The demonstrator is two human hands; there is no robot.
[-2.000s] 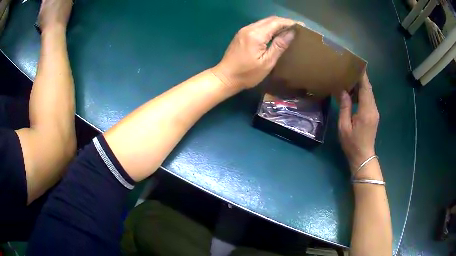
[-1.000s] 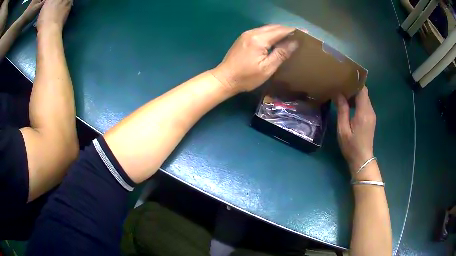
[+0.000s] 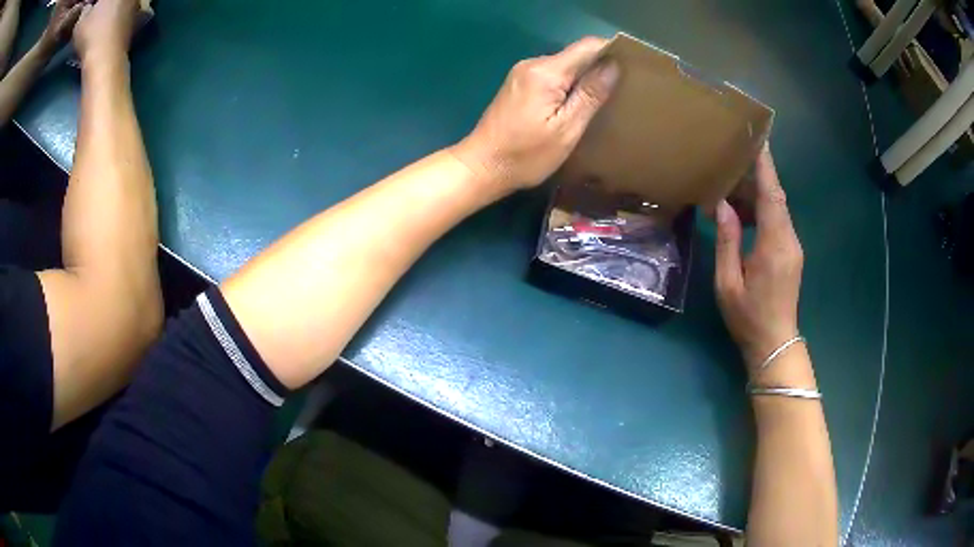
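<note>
A small packing box (image 3: 607, 302), black outside and plain brown inside, lies open on the dark-green tabletop. Its brown lid (image 3: 668, 123) stands up at the far side, with a notch in its upper edge. A shiny clear plastic bag (image 3: 614, 256) lies inside, with a red spot and dark cord-like shapes showing through. My left hand (image 3: 545, 112) grips the lid's left edge, thumb on the brown inner face. My right hand (image 3: 764, 251) holds the lid's right side; some fingertips are hidden behind it.
The glossy tabletop (image 3: 427, 283) has a pale curved edge close to my lap. At the left, another person's arm (image 3: 107, 182) reaches over the table, hands cut off by the top edge. Pale chair-like bars (image 3: 940, 128) stand at upper right beyond the table edge.
The box and lid have shifted slightly left and up. The lid leans back a little more upright, and both hands have moved with it. The neighbour's hand has moved slightly.
</note>
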